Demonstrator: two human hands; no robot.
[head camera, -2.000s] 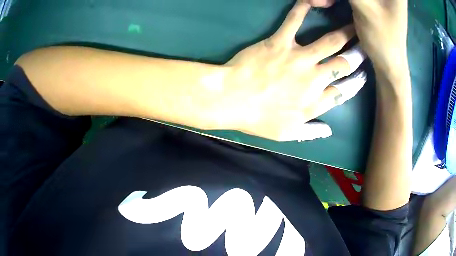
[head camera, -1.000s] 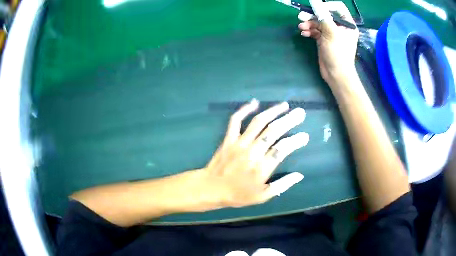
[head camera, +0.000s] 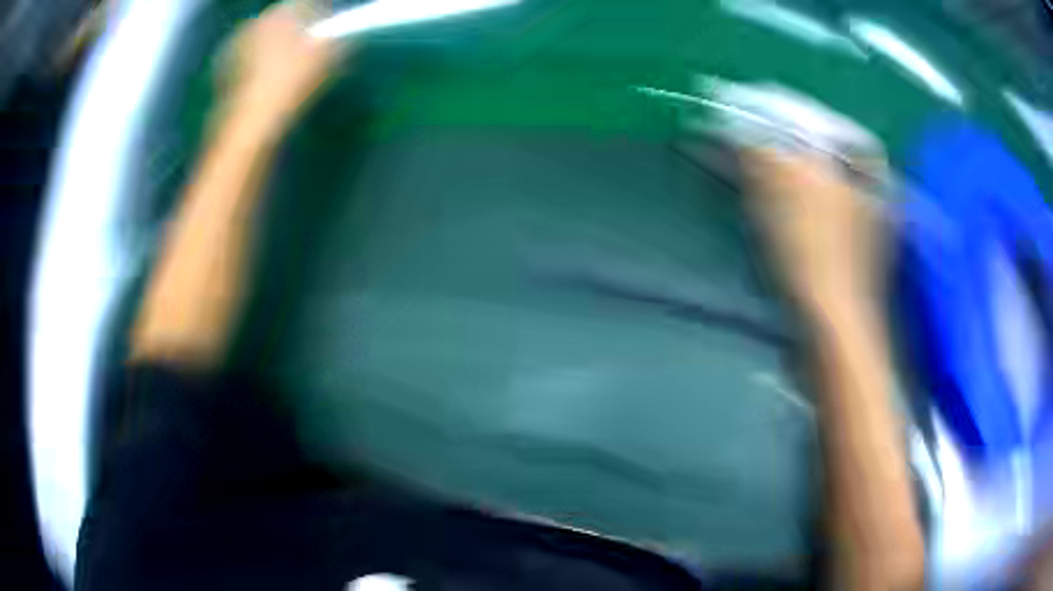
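The frame is heavily blurred. My left hand (head camera: 277, 52) is at the top left, over the far green surface; its fingers are too blurred to read. My right hand (head camera: 797, 133) is at the upper right, also blurred. A thin pale streak, perhaps the tweezers' tips (head camera: 676, 96), points left from it; whether the fingers are closed on it cannot be seen clearly. A dark narrow carrier tape strip (head camera: 658, 298) lies on the dark green mat (head camera: 462, 335), between my forearms and nearer my right one.
A large bright-blue component reel (head camera: 964, 266) stands at the right, beside my right forearm. A pale curved edge (head camera: 75, 289) runs down the left side. A glossy green surface (head camera: 508, 75) lies beyond the mat, with white reflections.
My left hand has moved from the middle of the mat to the far top left. My right hand stays at the upper right, now blurred. The view has shifted.
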